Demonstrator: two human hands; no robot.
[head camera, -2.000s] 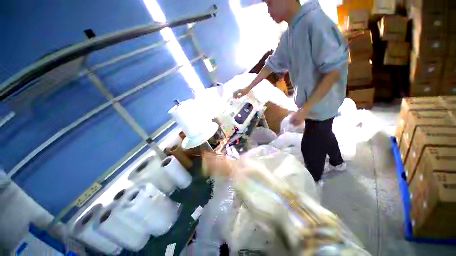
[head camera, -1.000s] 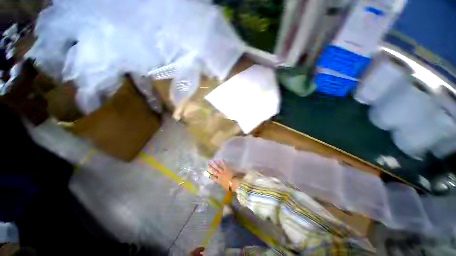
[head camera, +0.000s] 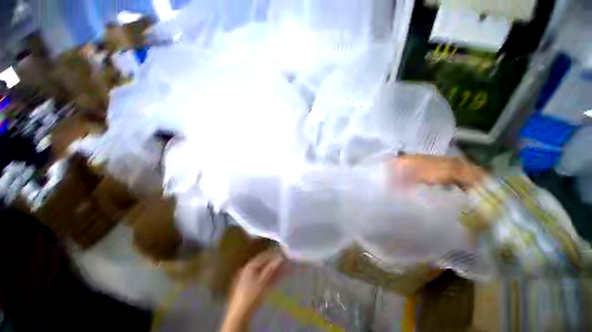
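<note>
A row of clear, frosty plastic trays (head camera: 318, 217) stretches across the middle in front of me, blurred by motion. My right hand (head camera: 435, 170), at the end of a striped sleeve, lies along their upper side towards the right and appears to grip them; its fingertips are blurred. My left hand (head camera: 258, 275) is low, just below the trays' lower left edge, with fingers bent. Whether it touches them cannot be told. A large, bright heap of milky plastic (head camera: 221, 97) lies behind the trays.
Brown cartons (head camera: 156, 227) stand at the left and below the heap. A dark board with yellow writing (head camera: 454, 97) stands at the upper right. Blue trays or bins (head camera: 545, 142) are at the right. Floor with yellow lines (head camera: 295, 308) shows at the bottom.
The view has swung from the bench to the plastic heap. The row of trays has moved left, away from the bench edge, with my right hand on it. My left hand has come further into view.
</note>
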